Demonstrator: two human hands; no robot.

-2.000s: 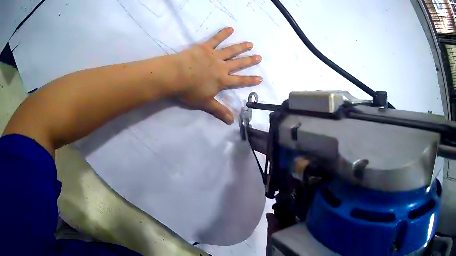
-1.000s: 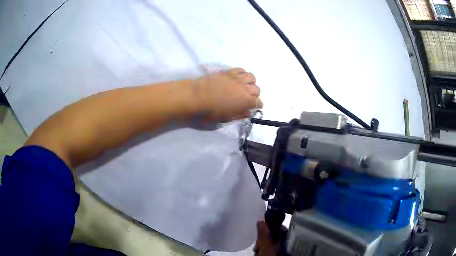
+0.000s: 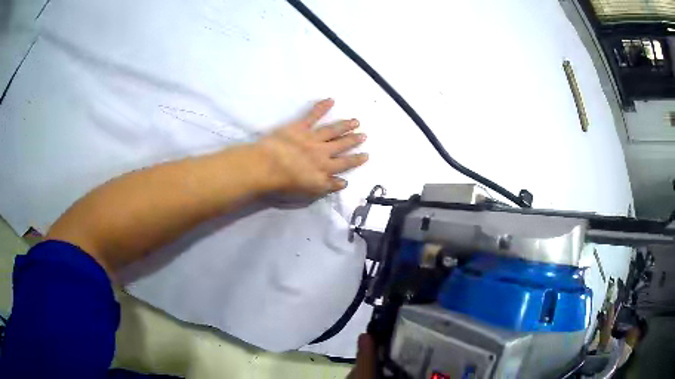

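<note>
The silver and blue straight knife cutting machine point(image 3: 511, 285) stands at the lower right of the marker paper point(image 3: 244, 59). Its shiny presser foot point(image 3: 360, 216) is at a curved cut edge, where a dark gap shows. My left hand point(image 3: 307, 157) lies flat on the paper with fingers spread, just up and left of the presser foot. My right hand point(image 3: 363, 359) is mostly hidden behind the machine, cut off by the bottom edge; only a small part shows beside the handle area, and its grip is hidden.
The black power cord point(image 3: 385, 89) runs from the top edge across the paper to the machine. A narrow yellowish strip point(image 3: 576, 96) lies on the paper at the right. The cream table point(image 3: 178, 344) shows below the paper. Scraps and dark items are at the far right.
My left hand was spread, then drawn together, and is spread flat again. The machine has shifted slightly left in view, and a dark gap now shows along the curved edge.
</note>
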